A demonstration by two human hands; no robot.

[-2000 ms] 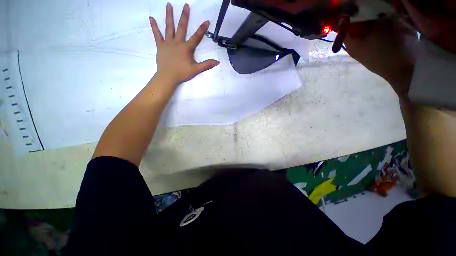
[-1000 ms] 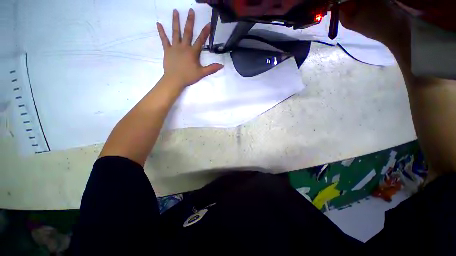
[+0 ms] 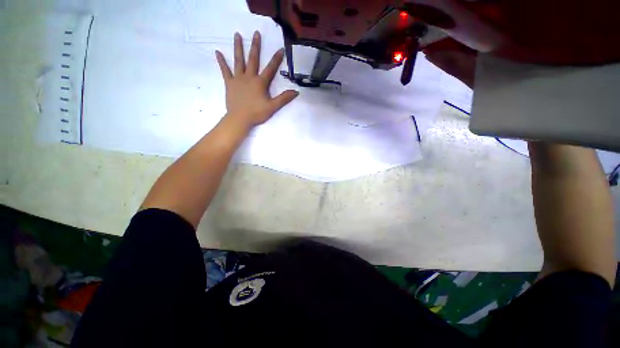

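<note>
My left hand (image 3: 251, 95) lies flat on the white paper marker (image 3: 156, 88), fingers spread, just left of the presser foot. The red cutting machine (image 3: 326, 20) fills the top right. Its dark upright (image 3: 325, 66) and presser foot (image 3: 313, 83) stand on the paper; the base plate is hidden. My right hand (image 3: 450, 62) is dark and mostly hidden behind the motor and its grey-white box, at the handle side; its fingers do not show clearly. A short black fabric edge (image 3: 416, 129) shows at the marker's right end.
The pale table (image 3: 381, 224) curves along the front. White paper with a black edge (image 3: 513, 146) lies at the right, partly under my forearm. Scraps litter the green floor (image 3: 449, 296). A ruler-like row of marks is at the marker's left.
The dark grey opening beside the knife no longer shows; white paper is there now. The machine's motor fills more of the view. My left hand stays flat beside the foot.
</note>
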